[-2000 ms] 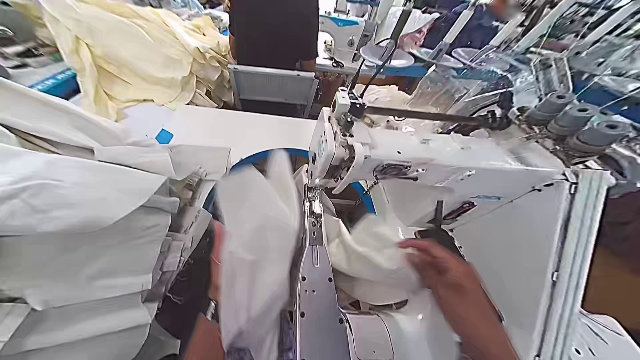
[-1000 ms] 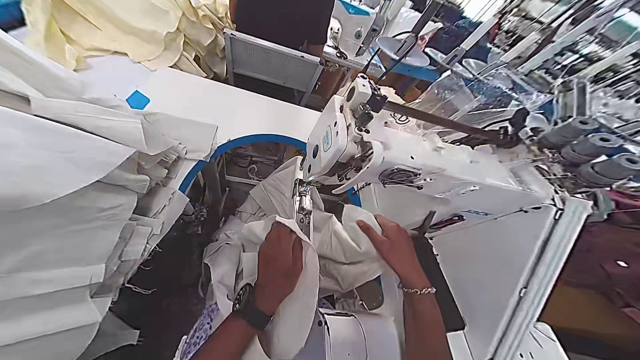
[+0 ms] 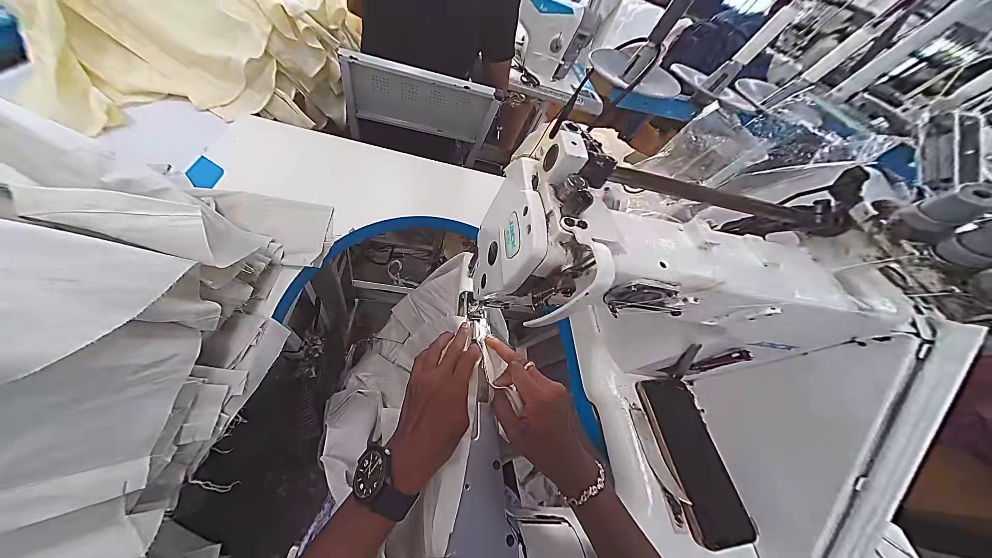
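A white Jack sewing machine (image 3: 515, 240) stands at the centre, its narrow arm bed (image 3: 480, 473) running down between my forearms. White fabric (image 3: 360, 418) lies around the bed and reaches up to the presser foot (image 3: 474, 311). My left hand (image 3: 435, 395), with a black watch at the wrist, presses the fabric with its fingertips just below the foot. On the right side of the bed, my right hand (image 3: 535, 411) pinches the folded fabric edge between thumb and index finger. The fabric's underside is hidden.
Stacked white fabric pieces (image 3: 93, 372) cover the left side. A smartphone (image 3: 694, 465) lies right of my right hand. A blue-edged cutout (image 3: 387, 225) surrounds the machine bed. Behind are pale yellow cloth (image 3: 178, 54), a seated person (image 3: 434, 31) and thread cones (image 3: 949, 209).
Both hands have come together just below the presser foot, where one second ago they held the fabric farther apart. Two seconds ago the right hand was well to the right of the bed.
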